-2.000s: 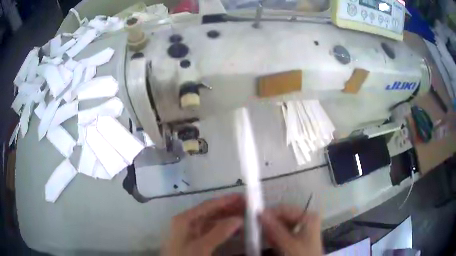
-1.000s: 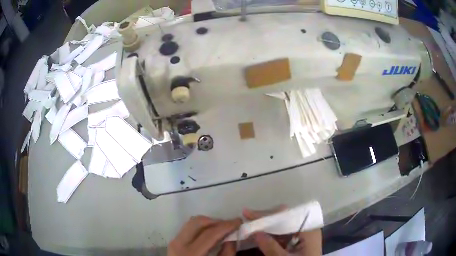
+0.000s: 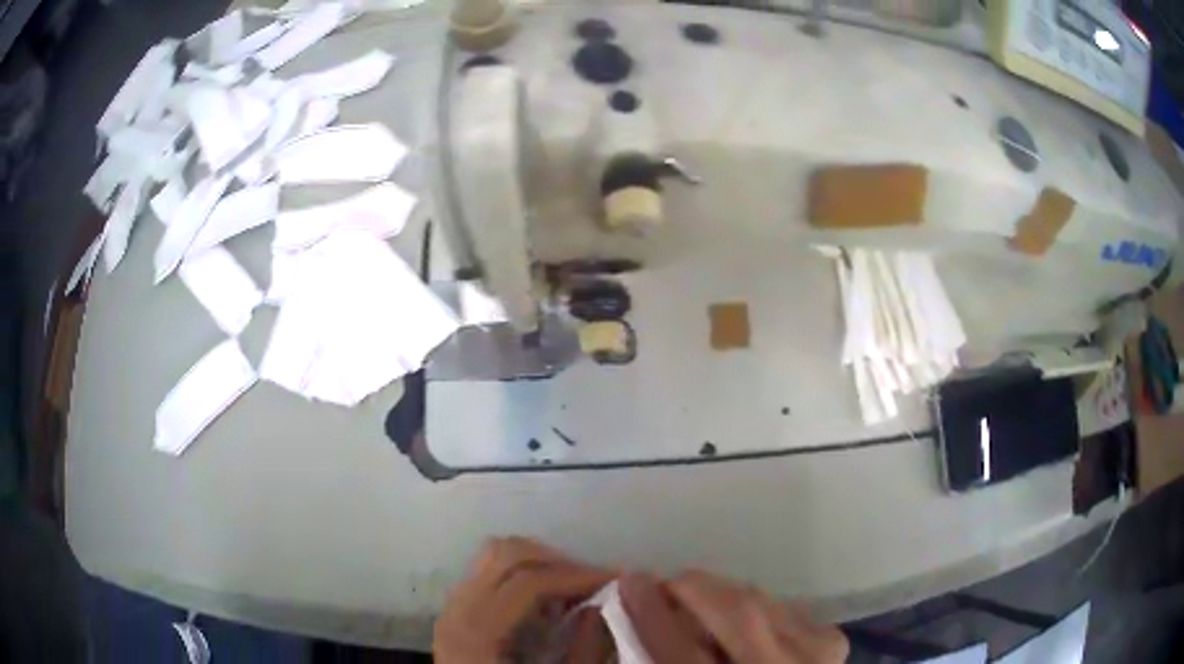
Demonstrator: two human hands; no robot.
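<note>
A white cloth piece is between the fingertips of both hands at the bottom edge, near the table's front edge, partly hidden by the fingers. My left hand grips it from the left and my right hand from the right; both are cut off by the frame's edge. The sewing machine head stands beyond them. Its needle area has a white piece beside it. The presser foot is too blurred to tell.
Flat pointed white pieces lie in a loose pile at left. A fanned bundle of white strips lies on the bed beside a black phone. A tan square is on the bed. A control panel is top right. White sheets are lower right.
The view has shifted, so the machine appears farther right. The white piece, earlier stretched out flat to the right, now points down between the hands and shows less. The metal tool near my right hand no longer shows.
</note>
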